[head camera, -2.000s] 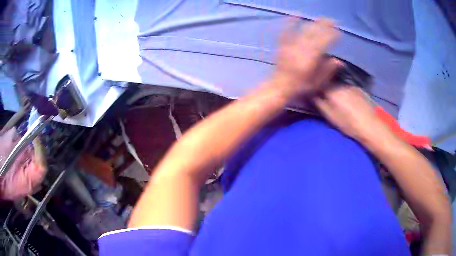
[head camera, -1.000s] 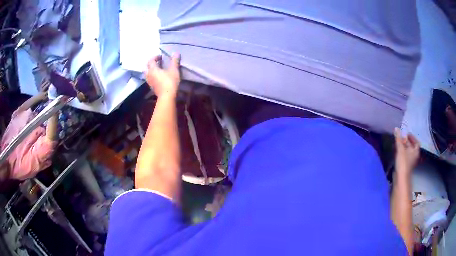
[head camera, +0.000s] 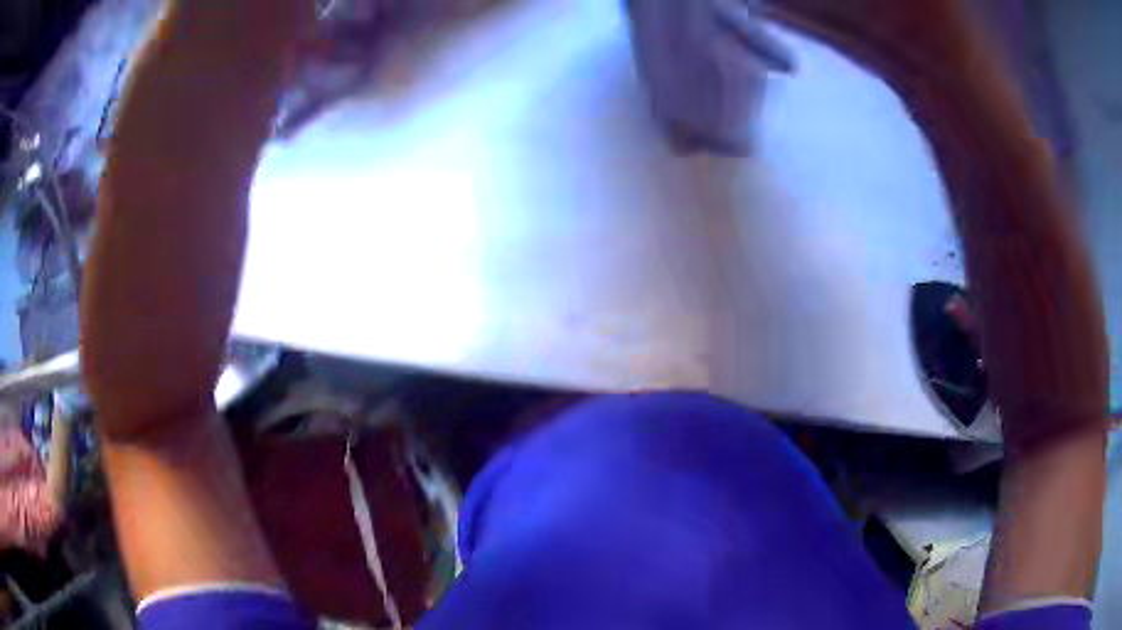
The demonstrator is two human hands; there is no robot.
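Observation:
The mauve-grey garment cloth [head camera: 701,80] shows only as a blurred, bunched part hanging at the top centre, over the white table cover [head camera: 554,246]. Both my forearms reach up and out past the top edge of the picture, one on each side. My left hand and my right hand are cut off by that edge, so what they hold is hidden. The dark iron [head camera: 945,351] is parked at the table's right end, partly behind my right forearm.
A dark red item [head camera: 326,523] with a white strip is below the table at left. Pink clothing of another person [head camera: 25,486] shows at the far left. Crumpled cloth is at the upper left. A pale bundle [head camera: 960,578] lies below the table at right.
The cloth no longer lies spread over the table; its visible part is bunched at the top. Both hands have moved from its near edge up and out of view.

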